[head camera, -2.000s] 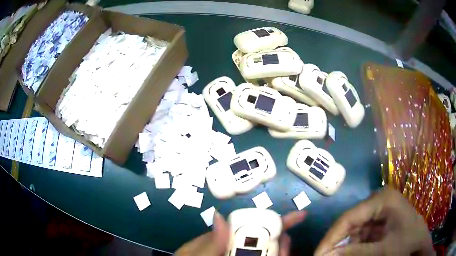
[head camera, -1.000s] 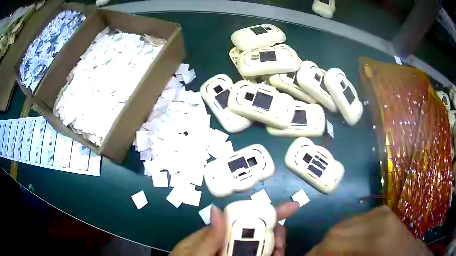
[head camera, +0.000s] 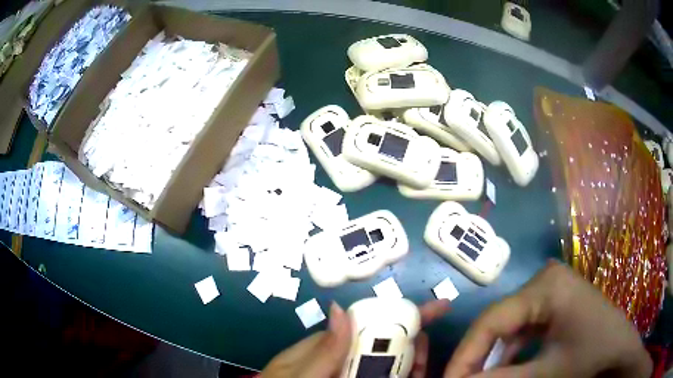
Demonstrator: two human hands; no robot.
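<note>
My left hand is at the bottom centre, its thumb and fingers gripping the sides of a cream plastic housing. The housing's face is up, with two dark rectangles; its lower end is cut off by the picture's edge. My right hand is at the lower right, fingers bent, beside the housing and not touching it. A small white piece shows between its thumb and fingers. Two single housings lie just beyond my hands, and a pile of housings lies behind them.
A heap of white square pads lies beside a divided cardboard box at the left. A ruled label sheet lies at far left. An orange shiny pack lies at the right. A housing sits beyond the pale rail.
My right hand, lower with its fingers hidden a second ago, now shows bent fingers and a white piece. The held housing has shifted slightly right. The housing beyond the rail has moved right.
</note>
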